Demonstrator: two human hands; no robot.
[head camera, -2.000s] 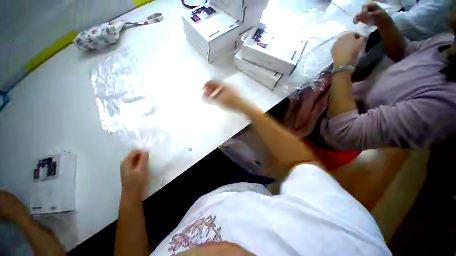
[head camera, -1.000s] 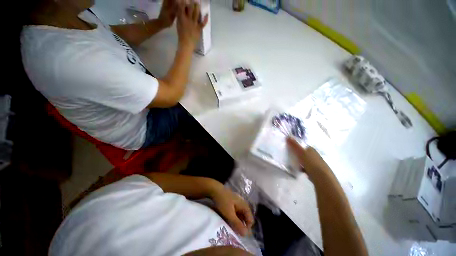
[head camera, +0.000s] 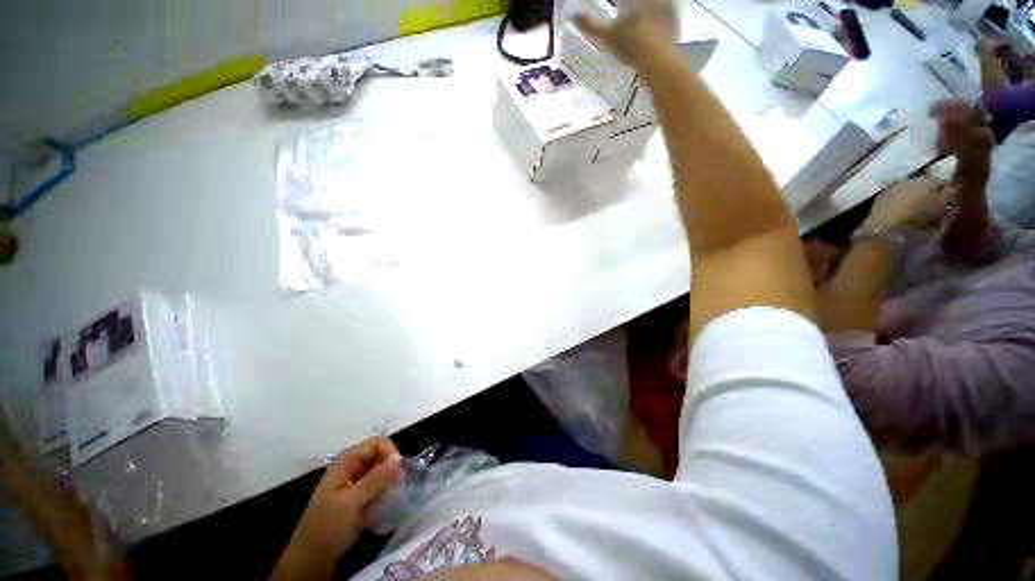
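Note:
My left hand (head camera: 354, 490) is low at the near table edge, its fingers closed on a crinkled clear plastic bag (head camera: 437, 468) that hangs over my lap. My right hand (head camera: 631, 32) is stretched out at the top, blurred, over the stacked white cartons (head camera: 562, 111); its fingers look apart, and whether they touch a carton is unclear. The front carton of the stack has a dark purple product picture on top. A flat, shiny pile of clear plastic (head camera: 324, 204) lies on the table beyond my left hand.
White cartons (head camera: 114, 369) with clear plastic around them lie at the left, beside another person's blurred arm (head camera: 51, 499). A patterned pouch (head camera: 312, 82) is at the far edge. More cartons (head camera: 800, 51) and people's arms are at the right.
The view has swung back towards the right. My right hand has left the carton at the left and moved to the stack. My left hand now holds a plastic bag.

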